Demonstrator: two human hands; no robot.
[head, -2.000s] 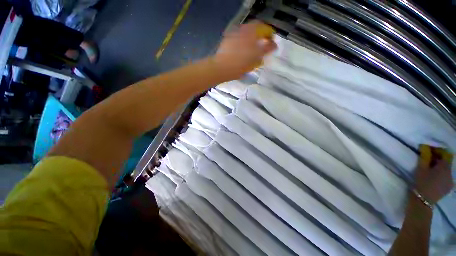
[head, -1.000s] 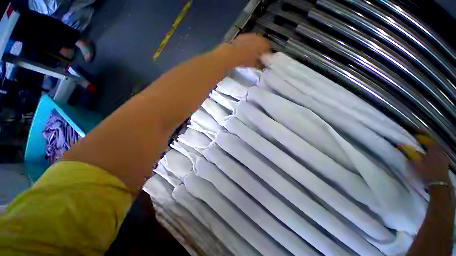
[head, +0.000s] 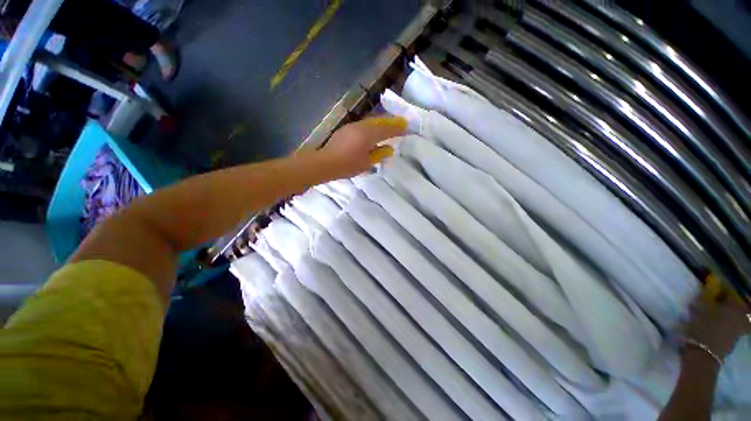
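White cloth (head: 494, 271) lies in long parallel folds over the rack's metal bars, with rounded fold ends and thin loose strands along its left edge. My left hand (head: 350, 150) is at this edge, its yellow-capped thumb and finger on either side of a fold end and closed on the cloth. My right hand (head: 715, 316), with a thin bracelet at the wrist, is at the far right end of the top fold. It also has a yellow fingertip cap. Its fingers are dark and blurred, so whether they pinch the cloth cannot be told.
Bare shiny bars (head: 609, 99) run beyond the cloth at the upper right. The rack's slotted end rail (head: 333, 119) runs along the left side. A teal bin (head: 62, 201) of purple-grey pieces stands at left. A person's foot (head: 165, 60) shows at upper left, near a yellow floor line (head: 305, 43).
The loose top cloth now lies as a rounded fold along a bar. My left hand has let go of the top corner and moved down-left to a lower fold end. My right hand has moved slightly down.
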